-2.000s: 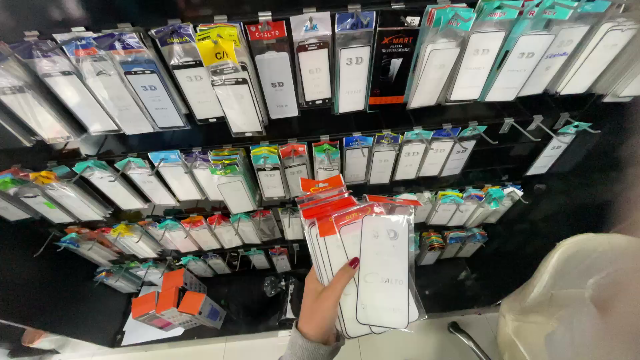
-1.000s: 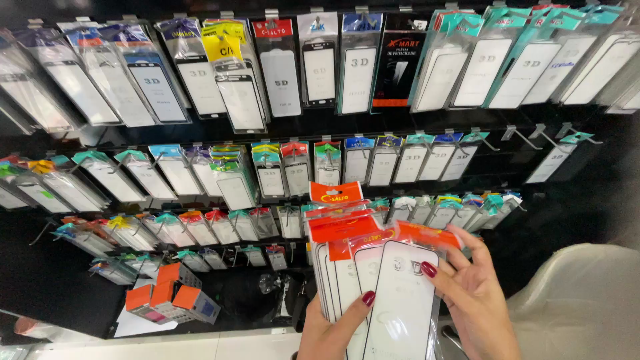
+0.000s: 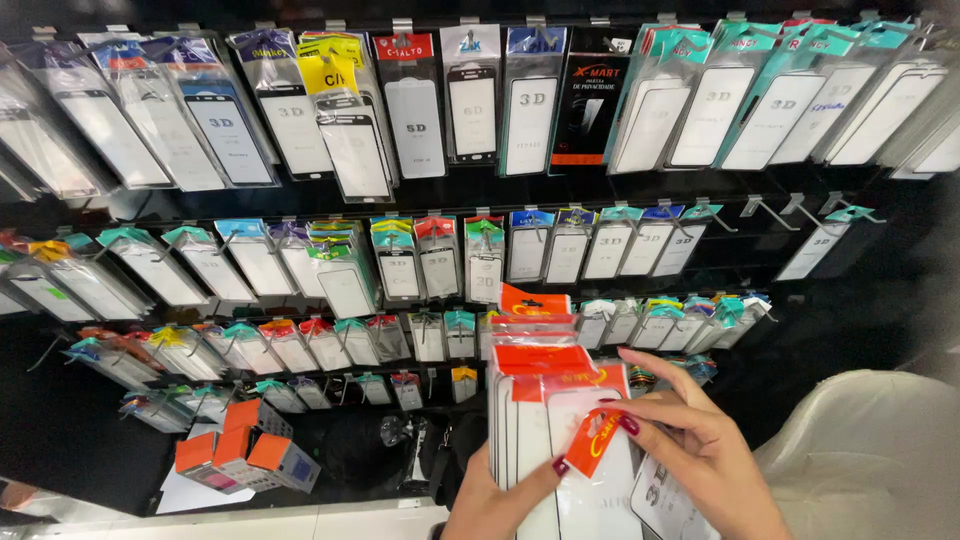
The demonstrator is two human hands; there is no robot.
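My left hand (image 3: 506, 491) grips a fanned stack of packaged phone screen protectors (image 3: 529, 427) with red header cards at the lower centre, its thumb across the front. Between the thumb and fingers of my right hand (image 3: 686, 442) is the red header (image 3: 594, 442) of one front packet, which is tilted. Beneath the right hand, a screen protector marked 3D (image 3: 664, 495) shows in part. Behind the stack, more packaged protectors hang on hooks, among them a red-topped one marked 5D (image 3: 415, 127) and a black privacy film package (image 3: 589, 112).
Metal hooks (image 3: 772, 214) jut from the black display wall at the right of the second row. Orange and grey boxes (image 3: 232, 450) stand on white paper (image 3: 202, 491) on the low shelf at left. A pale chair back (image 3: 862, 450) is at lower right.
Two seconds ago only my left hand showed, holding the stack; my right hand has since come in and taken hold of a front packet's header. That header now tilts away from the stack.
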